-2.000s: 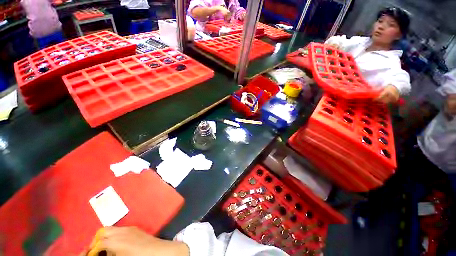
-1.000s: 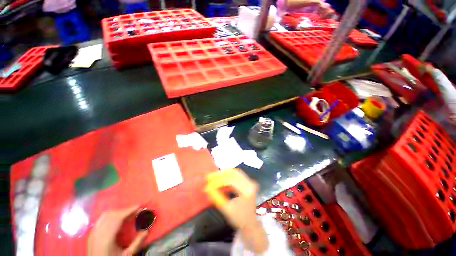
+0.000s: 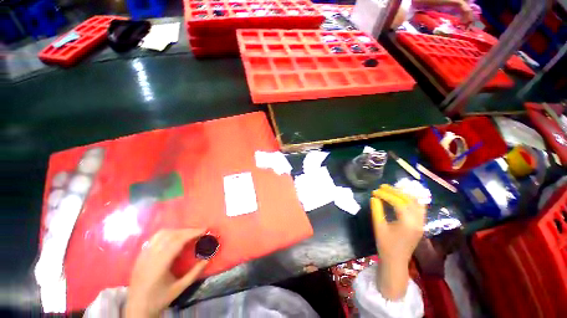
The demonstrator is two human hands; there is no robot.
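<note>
My left hand (image 3: 155,267) is over the red mat's front edge and holds a small round near-black disc (image 3: 206,246) with a thin rim, between thumb and fingertips. My right hand (image 3: 398,239), with yellow finger cots, is raised over the dark-green bench right of the mat. Its fingers are curled around a dark gap, and I cannot tell if anything is in them. On the red mat (image 3: 205,146) lie a white card (image 3: 240,194) with a slot, a dark-green patch (image 3: 156,187) and a long strip (image 3: 61,230) of pale discs.
White wipes (image 3: 320,186) lie at the mat's right edge, beside a clear jar (image 3: 365,168). Thin pale sticks (image 3: 435,177), a red bin with a tape ring (image 3: 456,149) and a blue container (image 3: 491,189) are further right. A compartment tray (image 3: 323,81) stands behind. A parts tray (image 3: 351,276) is low at right.
The view has swung left. My left hand came into view and still holds the dark disc. My right hand has moved right, from the mat's edge to near the jar.
</note>
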